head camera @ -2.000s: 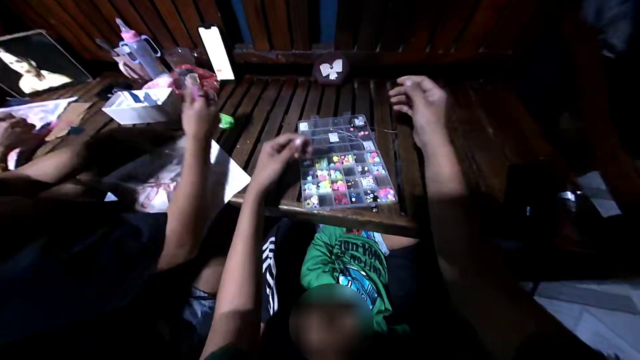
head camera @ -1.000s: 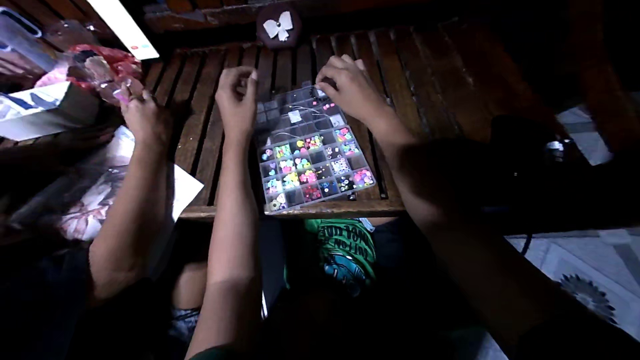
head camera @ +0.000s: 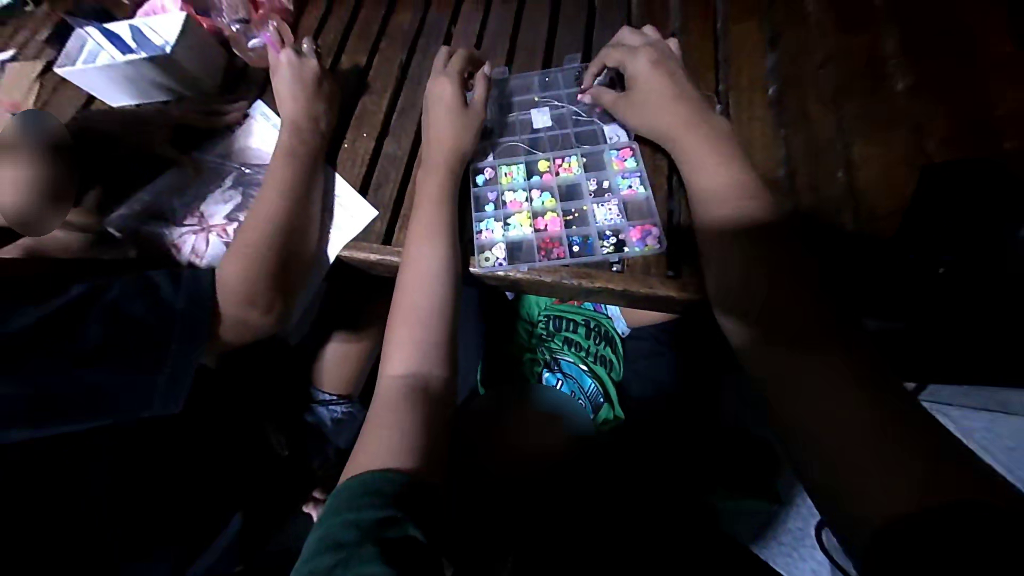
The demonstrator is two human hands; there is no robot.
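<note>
A clear plastic bead organizer (head camera: 568,208) lies open at the edge of the slatted wooden table, its compartments holding colourful beads in many shapes. Its transparent lid (head camera: 520,88) is folded back on the far side, with thin pale cord (head camera: 520,146) and a small white square (head camera: 542,118) on it. My left hand (head camera: 456,104) is at the lid's left side, fingers curled; whether something is between them is too dark to tell. Over the lid's right corner, my right hand (head camera: 640,84) has thumb and forefinger brought together; anything pinched there is too small to make out.
At left, another person's hand (head camera: 300,84) is by a crinkled clear plastic bag (head camera: 244,28). Near it are a white box (head camera: 132,60), a white sheet (head camera: 350,212) and a clear packet (head camera: 204,216). A person in a green shirt (head camera: 572,352) is below the table's front edge (head camera: 592,286).
Two seconds ago my left hand was over the organizer's left edge and my right hand was off to its right; now both are at the lid. The view has shifted.
</note>
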